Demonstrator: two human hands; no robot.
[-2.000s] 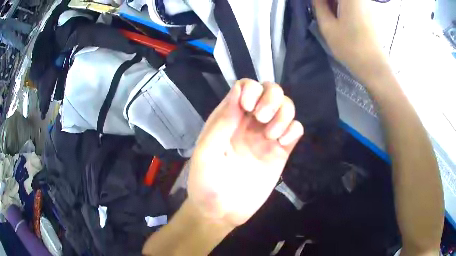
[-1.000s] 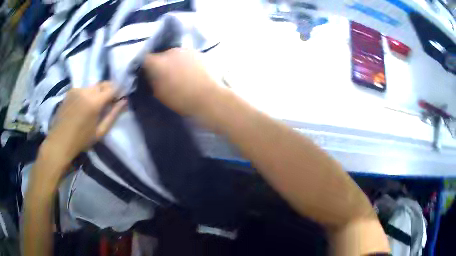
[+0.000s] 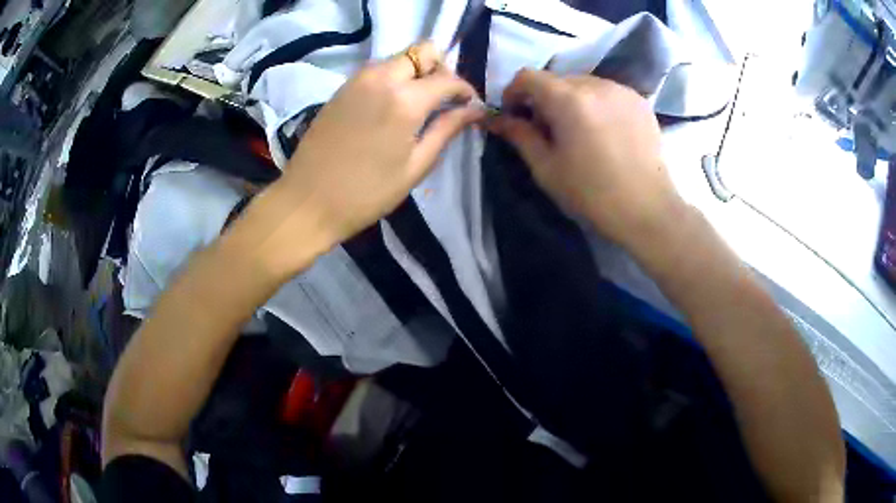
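Note:
My left hand (image 3: 378,133), with a ring on one finger, pinches the edge of a garment piece between thumb and fingers. My right hand (image 3: 589,142) pinches the same edge just to the right, the fingertips of both hands almost touching. The garment piece (image 3: 457,206) is pale grey with black stripes and joins a dark panel (image 3: 540,255) that hangs down over the table's front edge. The exact seam between the fingertips is partly hidden by the fingers.
More pale and black cloth (image 3: 305,49) lies behind my hands. Grey and black pieces (image 3: 187,221) hang at the left. The white machine table (image 3: 776,187) is at the right, with a blurred machine part (image 3: 855,74) and a red-dark phone (image 3: 887,236) cut off by the edge.
The view has swung left, so the phone has moved to the right rim. Both hands have come together on the garment edge, which a second ago they held apart in blurred motion.

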